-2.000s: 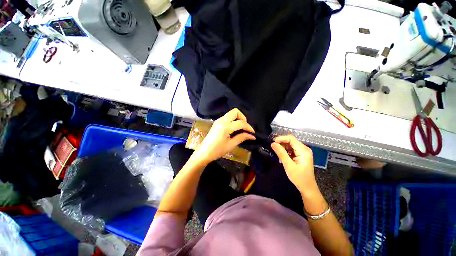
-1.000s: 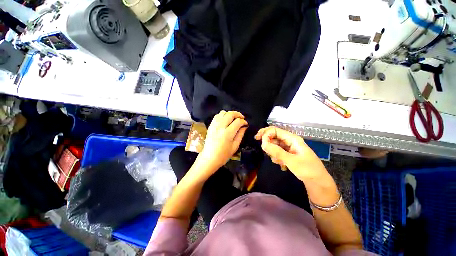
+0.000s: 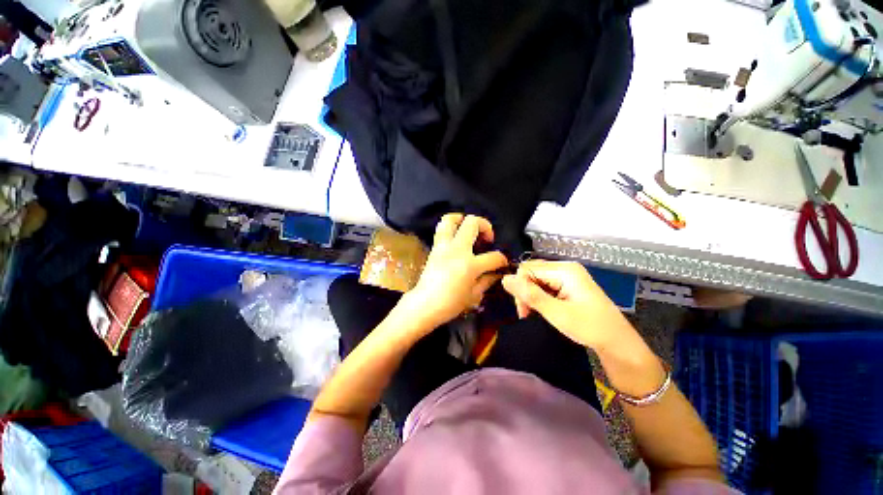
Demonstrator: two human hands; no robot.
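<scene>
A large black garment (image 3: pixel 503 106) lies over the table and hangs past its front edge toward my lap. My left hand (image 3: pixel 460 266) pinches the lower end of the garment at the edge. My right hand (image 3: pixel 552 295) is close beside it, fingertips pinched together at the same narrow dark end. A thin dark line shows near the right fingertips, too small to name. The exact grip is partly hidden by the fingers. Thread snips (image 3: pixel 651 201) lie on the table to the right. Scissors with red handles (image 3: pixel 826 237) lie farther right.
A white sewing machine (image 3: pixel 813 58) stands at the right, and a grey-housed machine (image 3: pixel 218 48) at the left. A bottle (image 3: pixel 308 34) stands beside the garment. A blue crate (image 3: pixel 194 280) with plastic bags is at lower left. Another blue crate (image 3: pixel 721 387) is at lower right.
One second ago my hands were slightly apart. Now my right fingertips meet the dark end by my left hand. My left hand has moved slightly right and down.
</scene>
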